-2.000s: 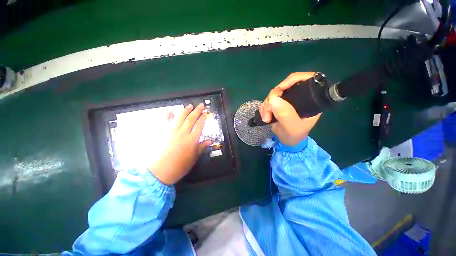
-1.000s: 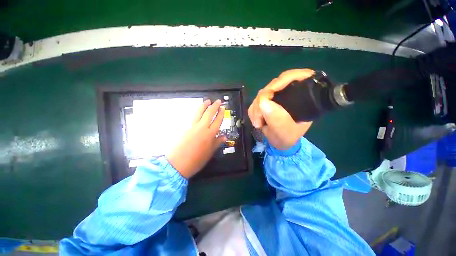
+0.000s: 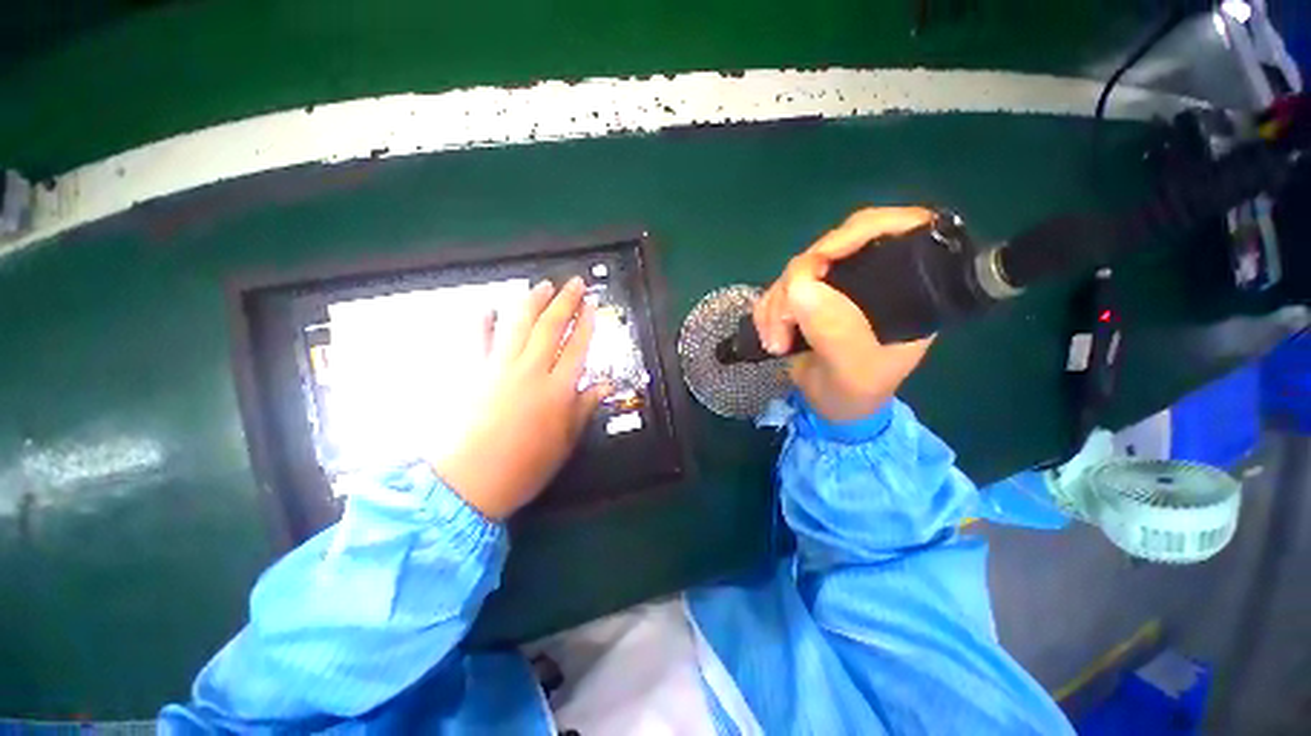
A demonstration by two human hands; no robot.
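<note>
The open tablet unit (image 3: 410, 367) lies in the black tray (image 3: 673, 460); its large area glares white. A dark circuit board with small parts (image 3: 621, 377) shows at its right end. My left hand (image 3: 529, 410) lies flat on the unit with fingers spread, holding nothing. My right hand (image 3: 848, 338) is shut on the black electric screwdriver (image 3: 906, 281). Its tip is over the round speckled screw plate (image 3: 715, 377), right of the tray. Single screws are too small to see.
A slim black device with a red light (image 3: 1096, 352) lies at the bench's right. A pale green fan (image 3: 1172, 511) is at the right edge. A chipped white rail (image 3: 575, 121) runs along the far side.
Since one second ago, the screwdriver tip has moved from the unit's right edge back to the screw plate, with my right hand. My left hand stays on the unit. The view has shifted.
</note>
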